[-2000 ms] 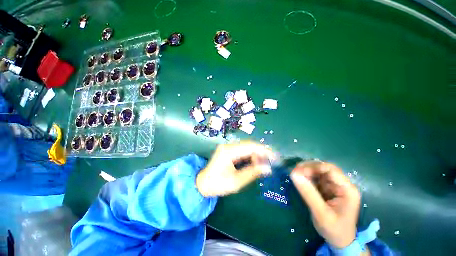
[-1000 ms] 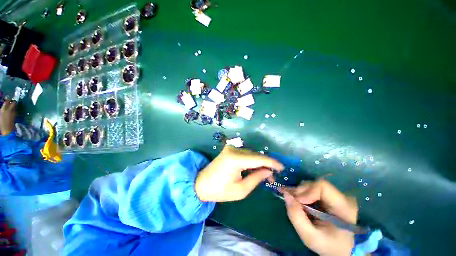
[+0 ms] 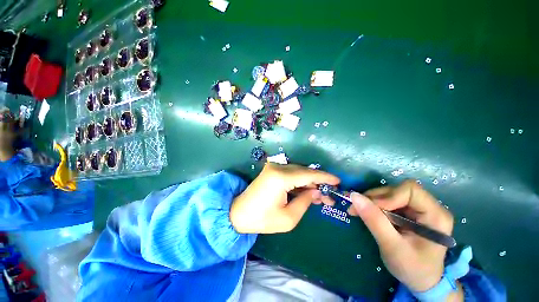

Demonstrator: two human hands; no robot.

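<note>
My left hand [image 3: 281, 200] pinches a small dark part [image 3: 324, 189] between thumb and fingertips; the part is too small to name surely. My right hand [image 3: 408, 236] holds dark metal tweezers [image 3: 414, 225] like a pen, their tips at the small part. A blue backing sheet [image 3: 335, 214] with rows of small white pads lies just below the fingertips. A pile of circuit board assemblies [image 3: 270, 99] with white-silver batteries [image 3: 242, 118] lies beyond my hands. One dark round board [image 3: 257, 153] and a white rectangle lie nearer my left hand.
A clear blister tray [image 3: 155, 141] with rows of round cases [image 3: 127, 121] is at left. A red bin [image 3: 42, 78], a yellow curved tool [image 3: 62, 171] and a neighbour's blue sleeve [image 3: 23, 183] are at far left. Small white pads [image 3: 451, 87] are scattered on the green mat [image 3: 384, 106].
The tweezers now point at the small part at my left fingertips, away from the backing sheet. My right hand has moved slightly right. The view has shifted, so the tray and pile sit higher and further left.
</note>
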